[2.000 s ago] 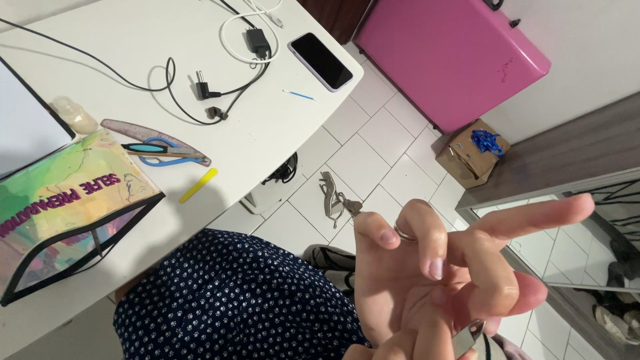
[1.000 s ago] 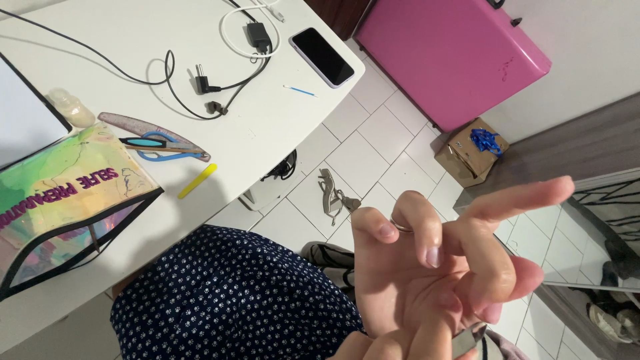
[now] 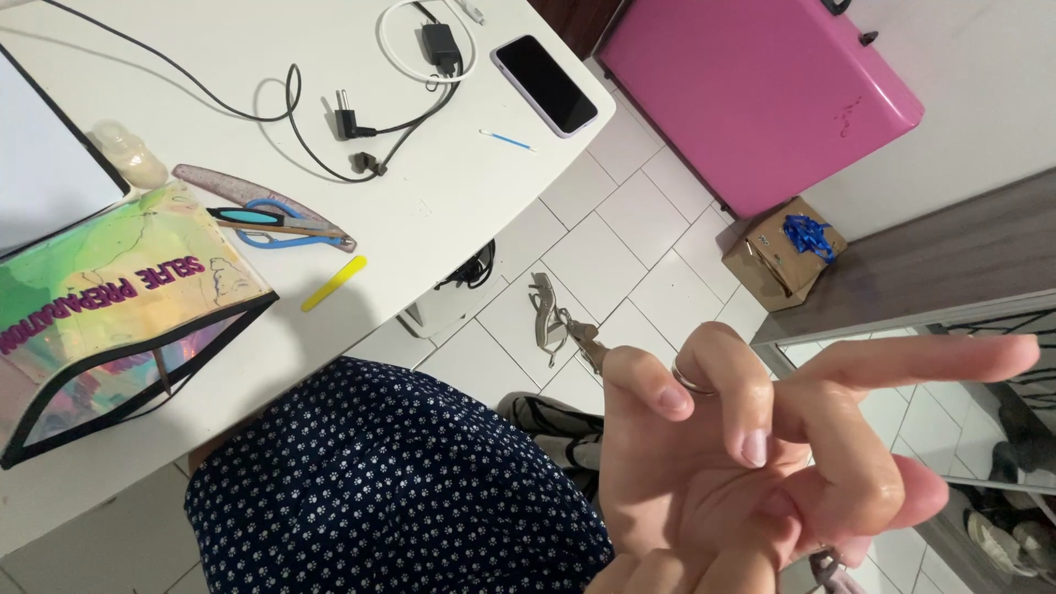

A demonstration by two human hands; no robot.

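Note:
My right hand (image 3: 742,429) is raised palm up at the lower right, with a ring on one finger, one finger stretched out to the right and the others bent. My left hand (image 3: 701,561), partly cut off by the bottom edge, holds a small metal tool (image 3: 825,565) close against the right hand's bent finger. Most of the tool is hidden, so its exact kind is unclear. To the left, a yellow nail file or stick (image 3: 334,283) lies on the white table (image 3: 412,206). Near it are a curved nail file (image 3: 247,188) and blue-handled scissors (image 3: 276,241) beneath a black-and-turquoise handled tool (image 3: 246,216).
An iridescent pouch (image 3: 99,280) and a small clear bottle (image 3: 130,157) lie left. A phone (image 3: 546,85), black cables (image 3: 412,124) and a blue stick (image 3: 507,140) are farther back. Beyond the table are a pink case (image 3: 759,91), a cardboard box (image 3: 771,264) and a beige strappy item (image 3: 544,313).
Both hands have shifted a little to the right and down since a second ago. The metal tool stays in my left hand, beside the bent finger.

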